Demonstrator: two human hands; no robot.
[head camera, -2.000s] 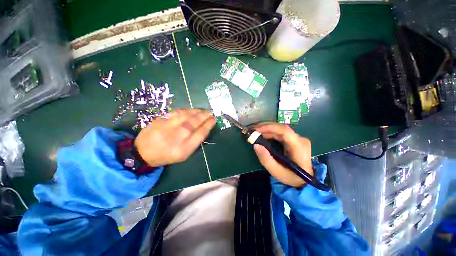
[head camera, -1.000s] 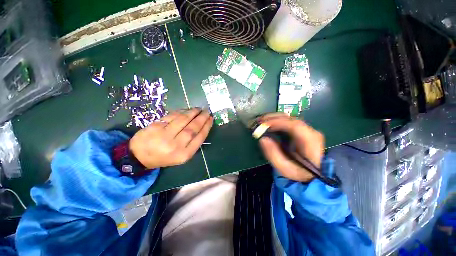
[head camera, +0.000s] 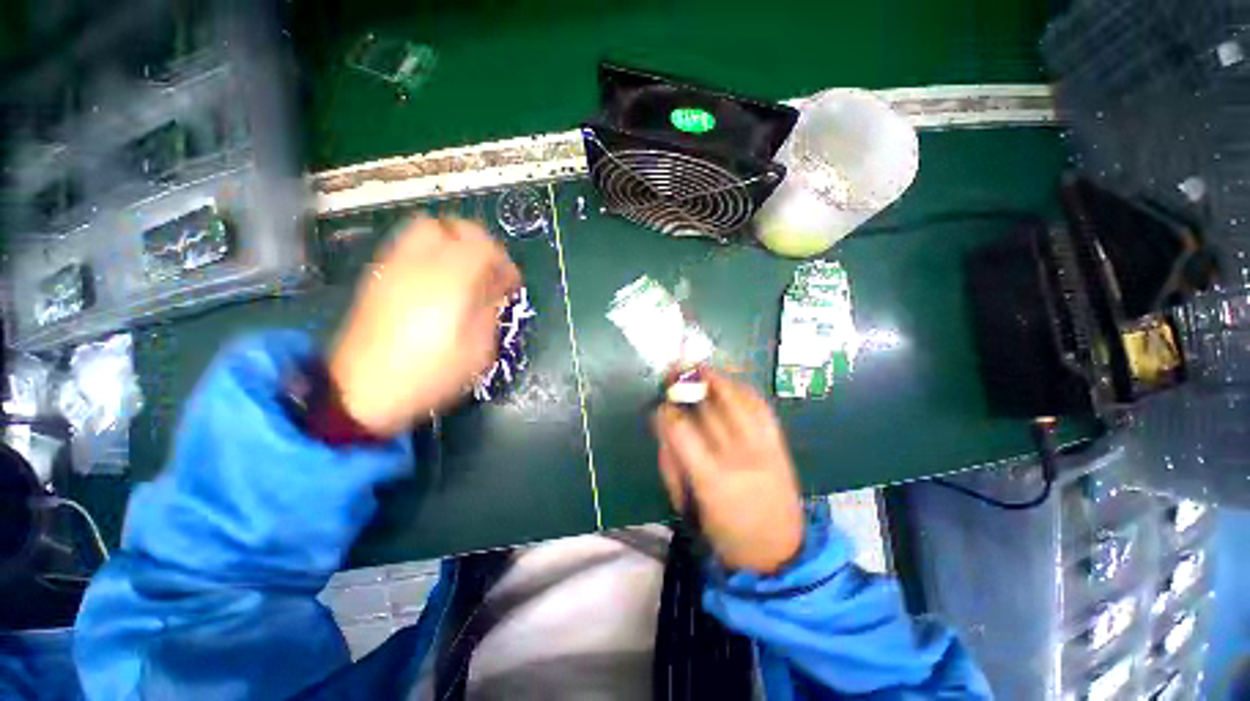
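Note:
My left hand (head camera: 422, 329) is raised and blurred over the left part of the bench, covering part of the pile of small components (head camera: 507, 349); I cannot tell whether it holds anything. My right hand (head camera: 733, 473) is closed around the soldering iron, whose pale collar (head camera: 688, 390) shows at the fingertips; its tip is not clear. A green-and-white circuit board (head camera: 647, 318) lies just ahead of my right hand, its near end blurred. An overlapping stack of boards (head camera: 814, 329) lies to its right.
The fume fan (head camera: 672, 192) and a white tub (head camera: 839, 171) stand behind the boards. A black iron stand (head camera: 1035, 322) is at right, above stacked trays (head camera: 1124, 589). Blister trays (head camera: 151, 206) fill the left side. A coin-like round object (head camera: 522, 211) lies near the rear ledge.
My left hand has left the working board and moved up and left over the components. Two separate boards showed before; now one shows clearly. The view has shifted, showing more of the rear.

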